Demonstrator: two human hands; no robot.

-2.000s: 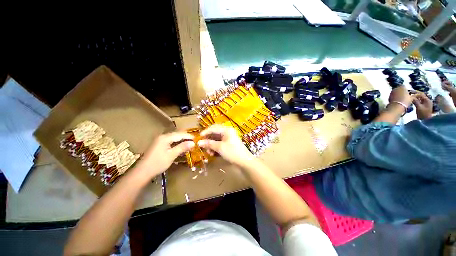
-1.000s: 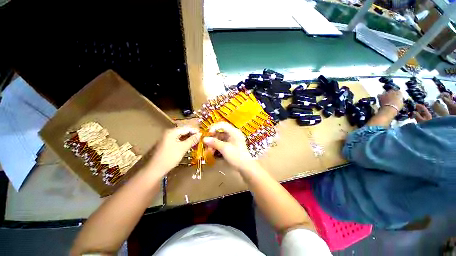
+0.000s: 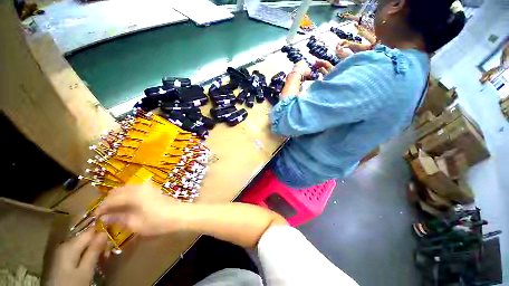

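Observation:
My right hand holds an orange flexible printed circuit piece at the lower left, with narrow strips sticking out of it. My left hand is beside it, cut off by the lower edge; its fingers are close to the strips' ends and look pinched on the same piece, though the fingertips are blurred. The fanned orange FPC stack with silver-white tips lies just beyond my right hand. A corner of the cardboard tray shows at the left edge, with pale pieces in its bottom corner.
Black plastic housings are heaped beyond the stack. A coworker in a blue top sits at the right on a pink-red stool, hands at the bench. The large carton stands at the left. Opened cartons lie on the floor far right.
The view has swung to the right, so the stack and hands sit further left, and the coworker and floor show more. The tray is now mostly out of view.

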